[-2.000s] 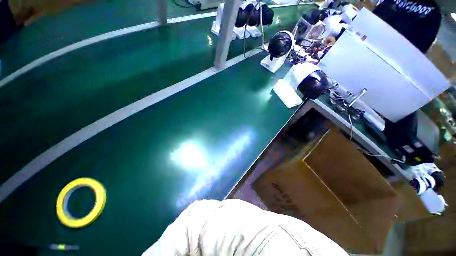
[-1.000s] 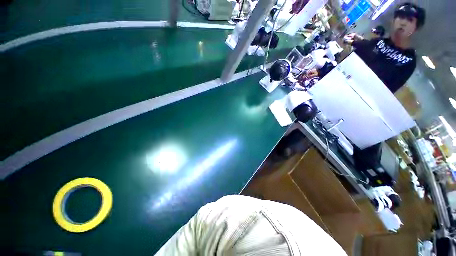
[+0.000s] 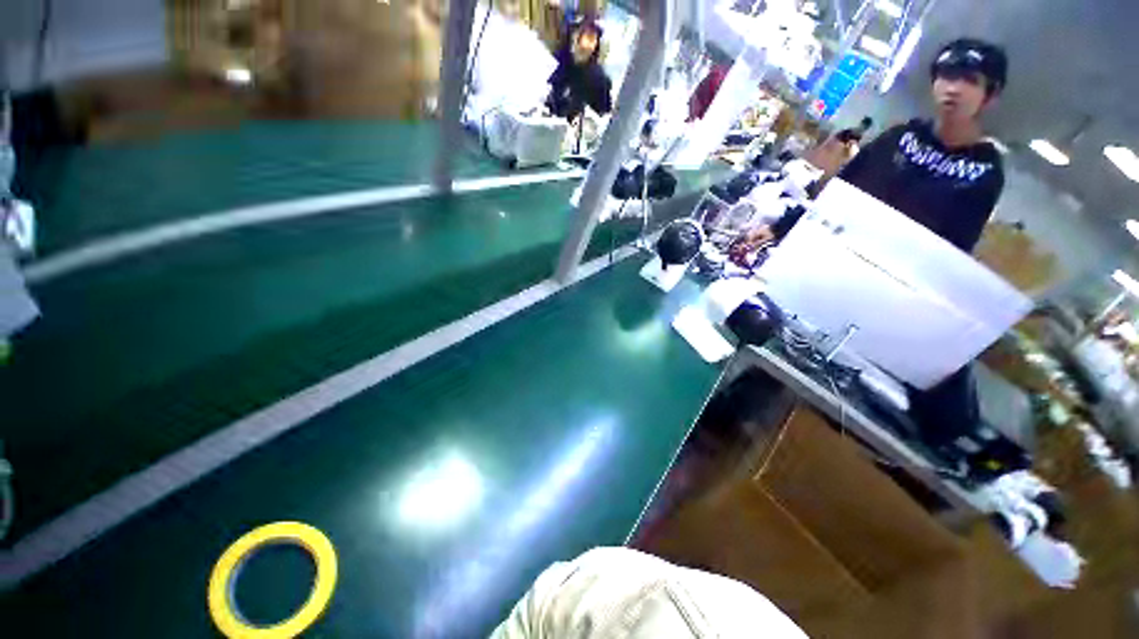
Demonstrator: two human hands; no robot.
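Neither of my hands is in view. A pale sleeved arm or shoulder of my own clothing shows at the bottom edge. A yellow tape roll lies flat on the green bench at the lower left. A white dome camera with a black ball front stands at the bench's far right corner. Another dome camera stands just behind it, its black ball showing.
A large white panel stands right of the cameras, with a person in a dark top behind it. A brown carton is beside the bench edge. A grey post rises from the pale strip. More cameras stand farther back.
The view has tilted up and shifted, so the tape roll sits lower in the picture and more background shows. The person behind the panel has come into view. The sleeve shows less.
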